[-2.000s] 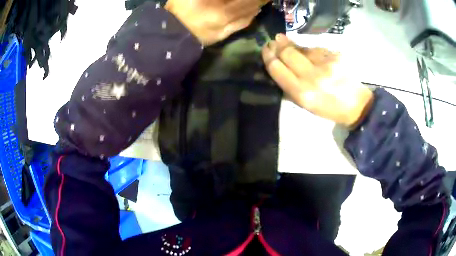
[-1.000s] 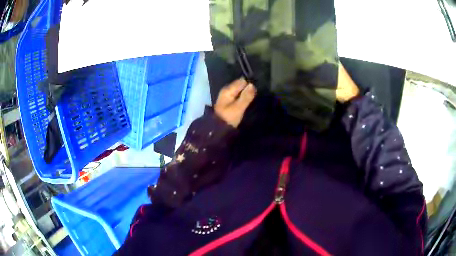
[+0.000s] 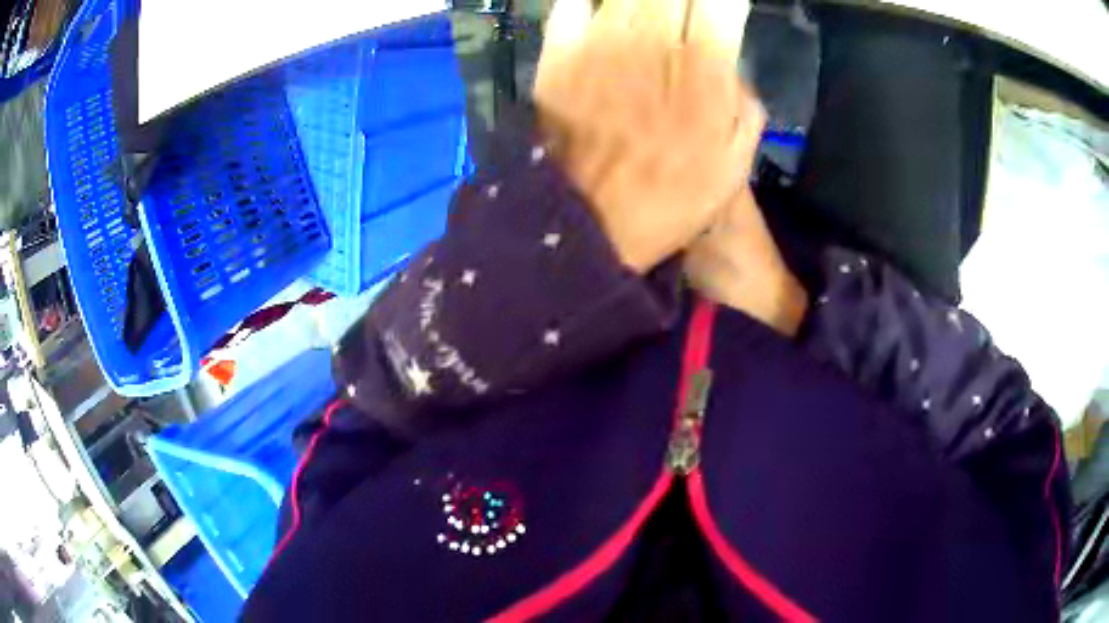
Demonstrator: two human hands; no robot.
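My left hand (image 3: 645, 134) is at the top centre, back of the hand up, its fingers bright and partly cut off by the top edge. My right hand (image 3: 739, 250) is just behind and below it, mostly covered by it; the two touch or overlap. A strip of dark greenish fabric (image 3: 479, 73), which looks like the camouflage piece, shows to the left of my left hand. The rest of it is hidden or out of the picture. Whether either hand grips the fabric cannot be seen.
Blue crates (image 3: 407, 152) stand at the left, below the white table edge (image 3: 274, 49). Another blue crate (image 3: 243, 469) is lower left. A black panel (image 3: 894, 146) is right of my hands, with a whitish bright area (image 3: 1046, 231) beyond it.
My left hand has moved up and right from the fabric's left side and now covers much of my right hand. Less of the camouflage fabric shows over my lap.
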